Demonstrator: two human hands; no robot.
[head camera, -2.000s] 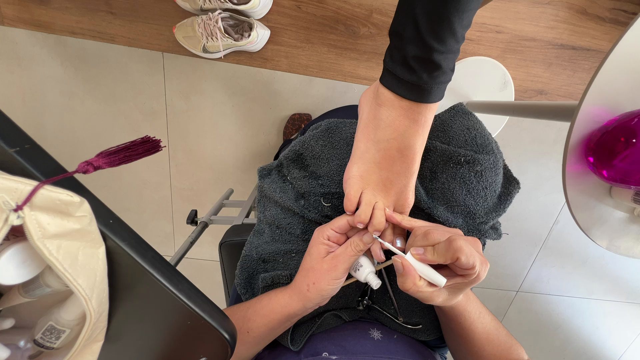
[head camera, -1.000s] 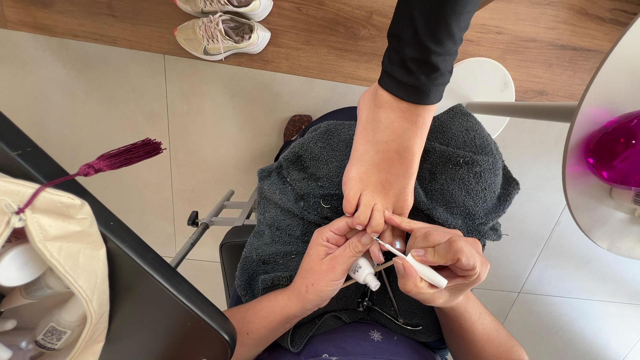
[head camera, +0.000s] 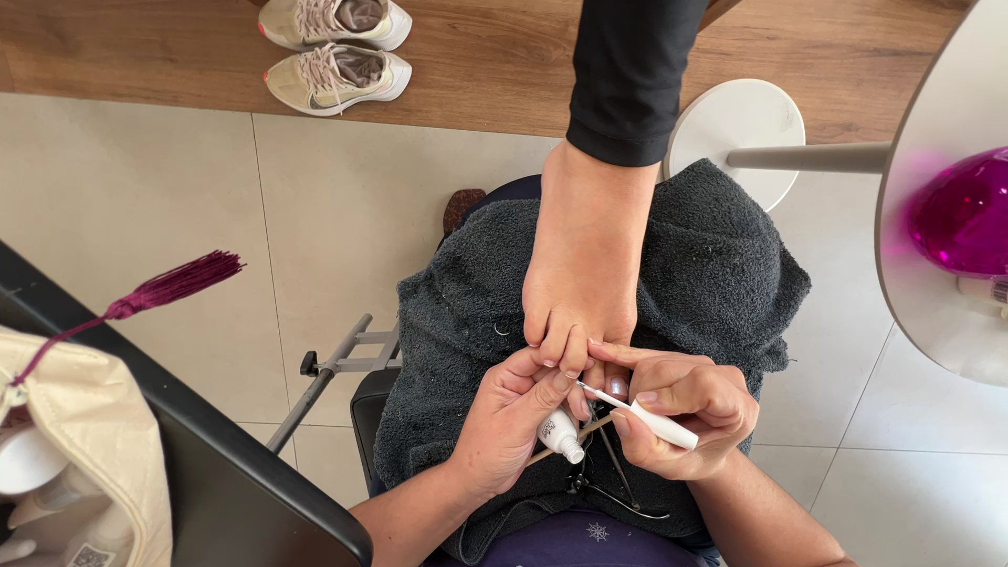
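Another person's bare foot (head camera: 591, 244) points down toward me over a dark grey towel (head camera: 709, 260) on my lap. My left hand (head camera: 512, 417) holds an uncapped white nail polish bottle (head camera: 559, 435) and a thin wooden stick (head camera: 543, 455), its thumb and finger at the smaller toes. My right hand (head camera: 689, 402) grips the white cap of a nail polish brush (head camera: 661, 425), with the brush tip at a middle toe. Its index finger rests on the toes beside the big toe, whose nail looks shiny. Thin metal tools (head camera: 618, 465) lie on the towel below, partly hidden.
At left, a black tray table (head camera: 260, 480) bears a cream zip pouch (head camera: 102, 417) with containers and a purple tassel. A round white table (head camera: 921, 315) with a magenta bottle (head camera: 965, 213) stands at right. Sneakers (head camera: 339, 79) sit on the wooden floor above. A metal bar (head camera: 315, 394) is beside the towel.
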